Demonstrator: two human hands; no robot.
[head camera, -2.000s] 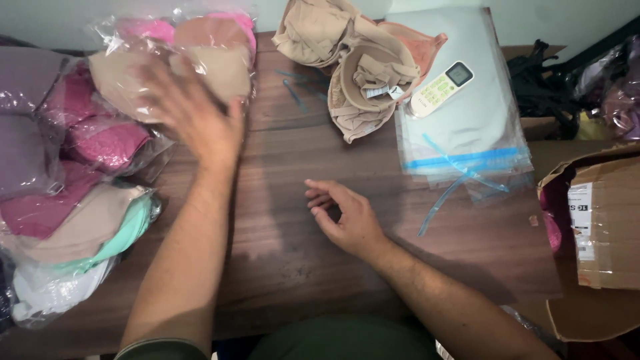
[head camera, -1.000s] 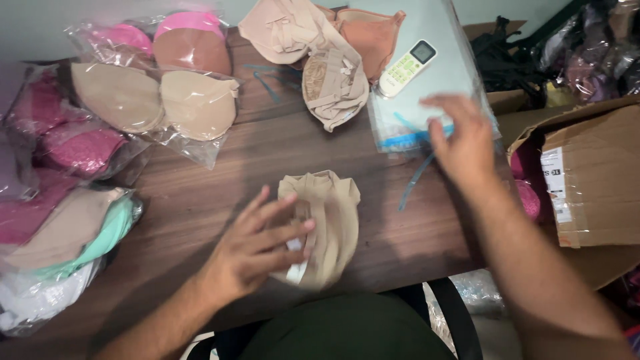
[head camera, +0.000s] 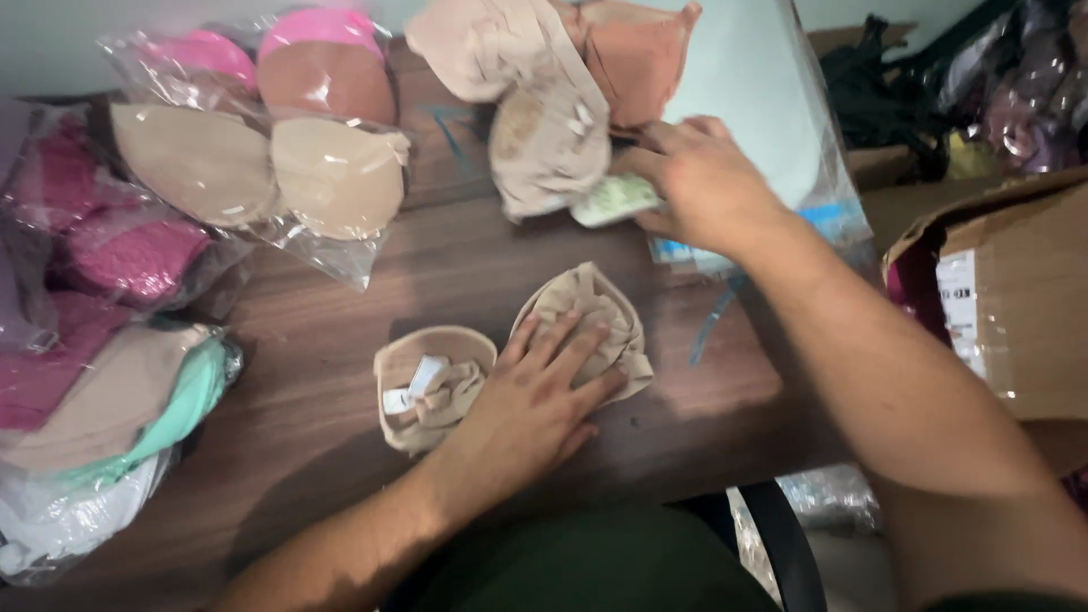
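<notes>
A beige bra (head camera: 438, 340) lies with its cups spread on the dark wood-grain table, straps and white tags gathered inside. My left hand (head camera: 540, 395) rests on its right cup, fingers spread. Farther right, my right hand (head camera: 693, 183) is at a white remote control (head camera: 616, 201), its fingers curled around the remote's right end; blur hides whether they grip it. The remote touches a pile of beige bras (head camera: 548, 161) and an orange-brown bra (head camera: 637, 64). Beneath my right hand and the remote lie clear plastic bags (head camera: 748, 76) with a blue strip.
Beige bras in a clear bag (head camera: 340, 178) lie at the upper left, below a bagged pink and brown pair (head camera: 327, 76). More bagged bras (head camera: 136, 255) are heaped along the left side. Blue plastic strips (head camera: 714, 323) lie on the table. An open cardboard box (head camera: 1037, 297) stands at the right.
A beige bra from the upper pile now lies spread near the front edge, with my left hand on it. My right hand has moved to the remote, which now lies closer to the pile.
</notes>
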